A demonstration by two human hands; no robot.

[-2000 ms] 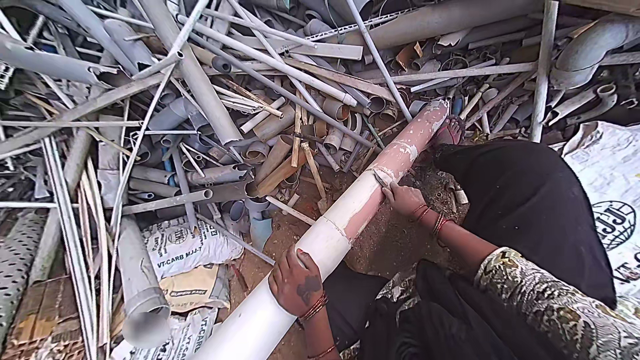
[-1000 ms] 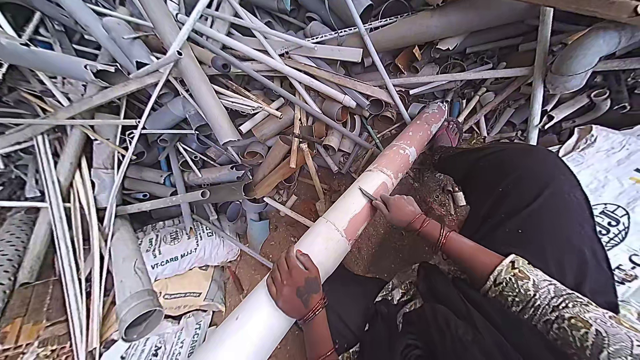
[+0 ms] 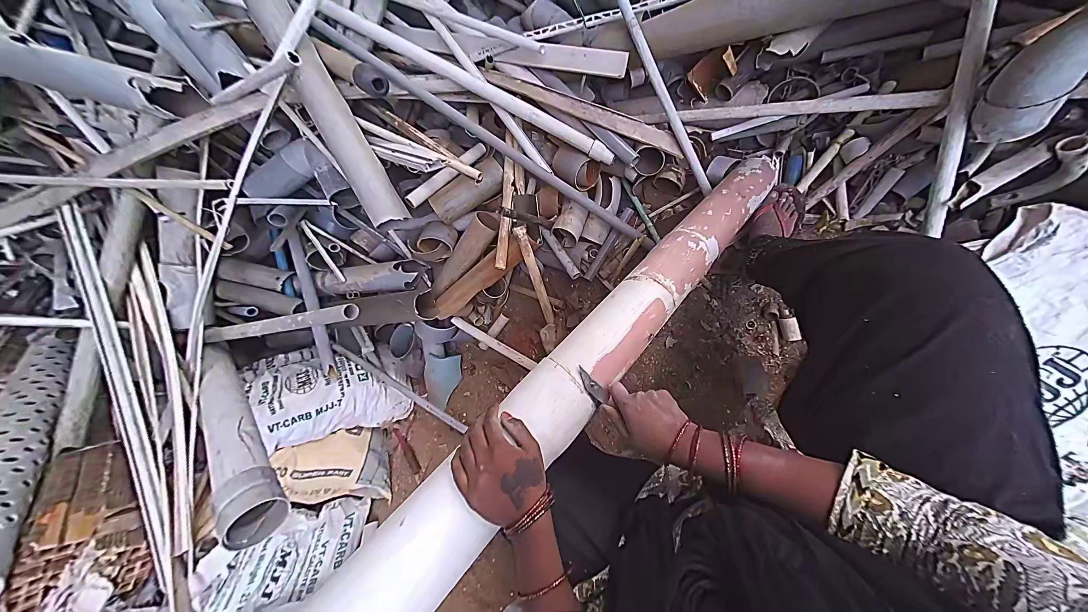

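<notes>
A long plastic pipe (image 3: 544, 399) slants from the bottom centre up to the right. Its near part is white, while the far part shows a patchy pinkish-brown surface. My left hand (image 3: 501, 469) is wrapped over the white part and grips it. Farther up the pipe, my right hand (image 3: 642, 419) holds a small knife (image 3: 593, 387), whose dark blade lies against the pipe at the lower end of a pinkish patch. Most of the knife's handle is hidden in my fingers. A bare foot (image 3: 777, 212) is beside the pipe's far end.
Scrap plastic pipes (image 3: 340, 127) are heaped across the back and left. Printed sacks (image 3: 319, 395) lie at lower left, near a wide grey pipe (image 3: 242, 459). Another white sack (image 3: 1045, 297) is at the right edge. Brown soil (image 3: 501, 353) shows beside the long pipe.
My right hand with the knife has moved down along the pipe, closer to my left hand. My left hand keeps its hold on the white part.
</notes>
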